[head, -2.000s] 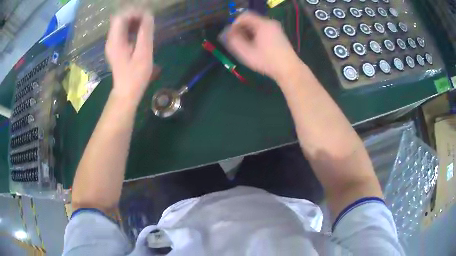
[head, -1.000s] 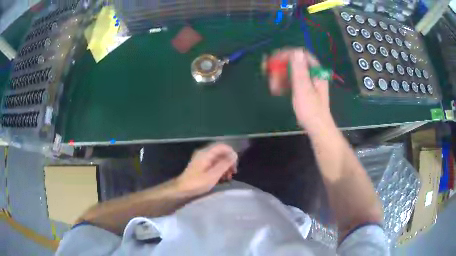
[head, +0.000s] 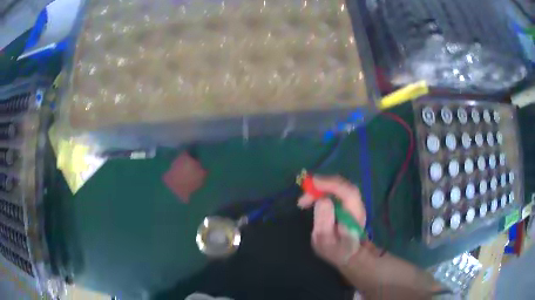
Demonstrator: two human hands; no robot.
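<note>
My right hand (head: 337,225) holds the test probe (head: 347,220), its green handle between my fingers and its red front end pointing up and left. The probe tip is in the air, to the right of and above the round metal test base (head: 218,237). The test base sits on the green mat with a blue lead at its side. The base shows no dark part on it that I can make out. My left hand is not in view.
A reddish-brown square (head: 185,176) lies beyond the base. A large stack of clear trays (head: 223,64) fills the far side. A tray of round parts (head: 469,170) is at right, another tray (head: 14,176) at left. Yellow paper (head: 76,164) and a looping red lead (head: 409,146) also lie there.
The view has tilted toward the far side of the bench. My right hand picked up the probe from the mat and still holds it. My left hand went to the bench's near edge, then out of view.
</note>
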